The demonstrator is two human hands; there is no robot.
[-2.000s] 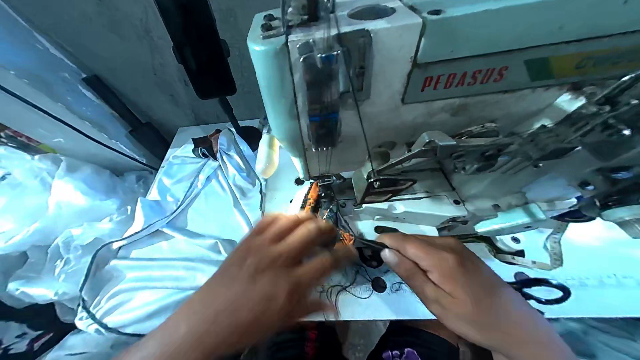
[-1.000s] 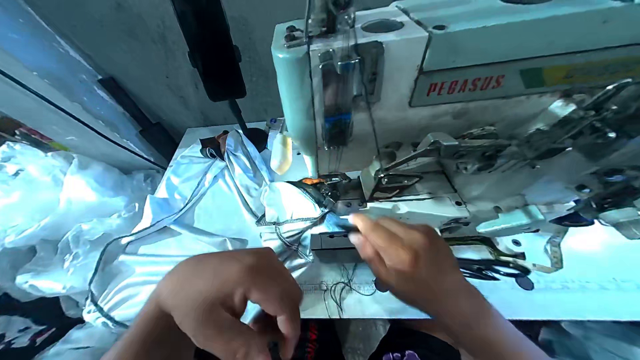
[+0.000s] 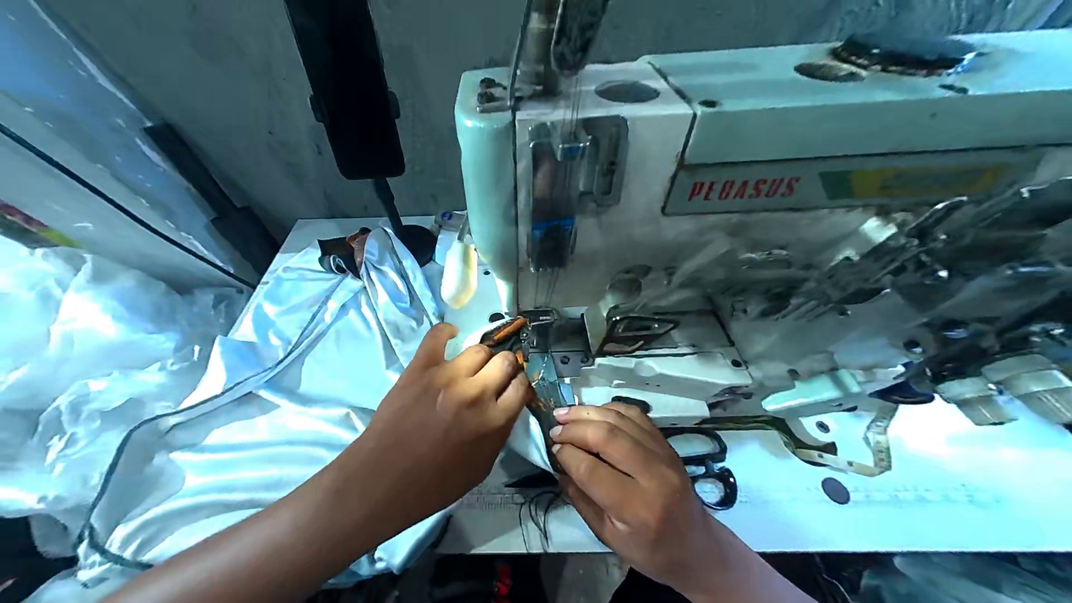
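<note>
A Pegasus industrial sewing machine (image 3: 603,251) stands over a white table. My left hand (image 3: 461,402) is closed on the dark edge of a white satin cloth (image 3: 276,435), just left of the presser foot (image 3: 543,331). Its thumb points up and away from the fingers. With fingertips and thumb, my right hand (image 3: 620,469) pinches a dark strip of fabric (image 3: 543,423) in front of the foot. The strip runs between both hands toward the needle area. Most of the cloth spreads to the left, with a dark cord-like trim along it. The needle tips are too small to make out.
Black-handled scissors (image 3: 713,486) lie right of my right hand, with a measuring tape (image 3: 878,444) farther right. Loose dark threads (image 3: 543,511) hang at the front table edge. Clear plastic wrapping (image 3: 100,352) fills the left side. A phone-like black device (image 3: 347,92) stands behind the table.
My left hand has moved from the front, away from the machine, up to the cloth edge beside the presser foot. My right hand has stayed near the foot and is now slightly nearer the front edge.
</note>
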